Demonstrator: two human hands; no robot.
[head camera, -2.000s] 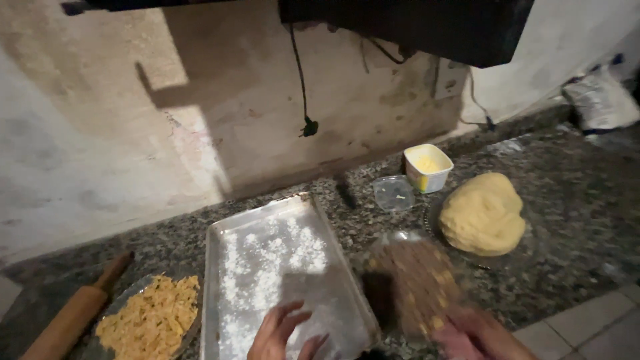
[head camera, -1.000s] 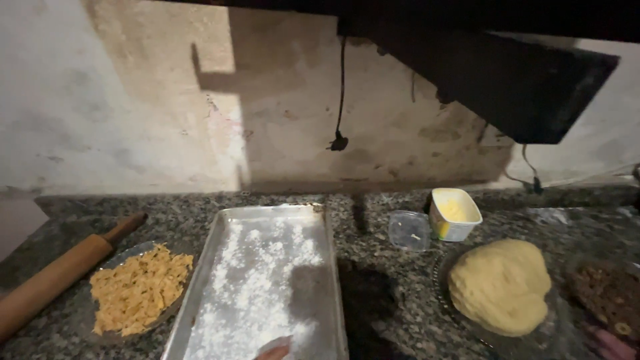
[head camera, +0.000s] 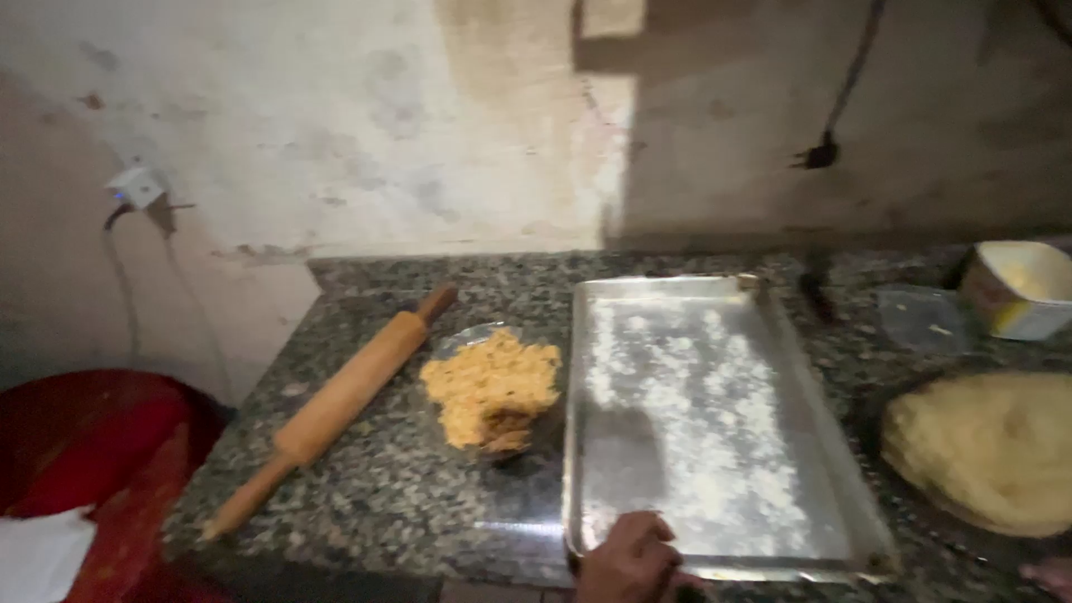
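My left hand (head camera: 632, 557) is at the near left corner of a metal baking tray (head camera: 712, 569) dusted with white powder; its fingers are bent, and blur hides whether they grip the rim. Only a sliver of my right hand (head camera: 1047, 578) shows at the lower right edge, below a lump of pale dough (head camera: 988, 452) on a dish. To the left of the tray lies a glass plate of orange-yellow shredded filling (head camera: 494, 385). A wooden rolling pin (head camera: 352, 389) rests diagonally farther left.
A plastic tub (head camera: 1017, 289) and a clear lid (head camera: 921, 318) stand behind the dough. The granite counter (head camera: 377, 502) ends at the left beside a red round object (head camera: 109, 435) with a white cloth or paper (head camera: 42, 553). A cable with a plug (head camera: 821, 153) hangs by the wall.
The view has swung left. The dish of brown filling, by my right hand near the tray two seconds ago, was at the far right one second ago and is now out of view.
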